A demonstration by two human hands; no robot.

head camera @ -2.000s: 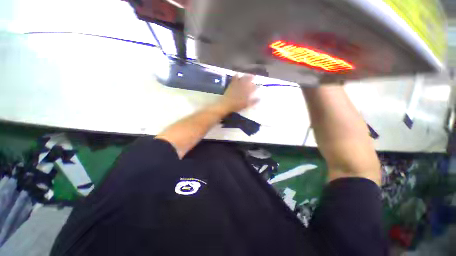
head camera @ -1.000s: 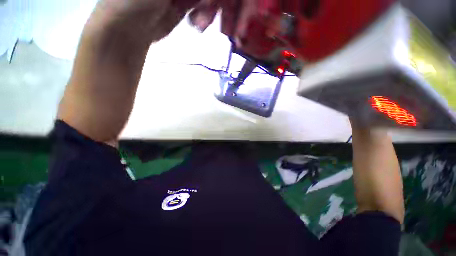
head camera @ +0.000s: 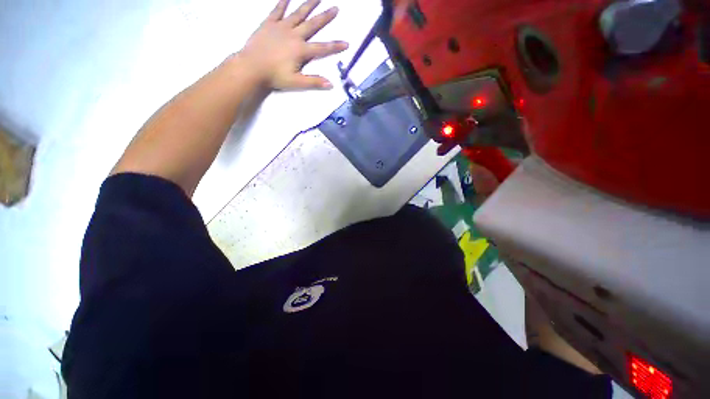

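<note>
My left hand (head camera: 294, 48) lies flat with fingers spread on the white paper marker (head camera: 175, 70), left of the cutting machine. The machine's large red motor body (head camera: 607, 125) fills the upper right, with small red lights low on it. Its grey base plate (head camera: 377, 136) sits by the paper's edge, under the dark upright and presser foot (head camera: 381, 95). The white-grey control box (head camera: 592, 241) hangs at the right with lit red digits. My right hand (head camera: 483, 181) shows only in part behind the motor and box, at the red handle; its fingers are mostly hidden.
The pale table (head camera: 288, 199) shows between the paper's thin dark edge and my body. A brown block (head camera: 14, 167) lies at the far left edge. The green floor (head camera: 465, 212) with white, dark and yellow scraps shows below the machine. Dark-edged pieces lie at the lower left.
My left hand has gone from up by the motor down onto the paper. The view has turned, and the machine now looks larger and further right, its base plate at the paper's edge.
</note>
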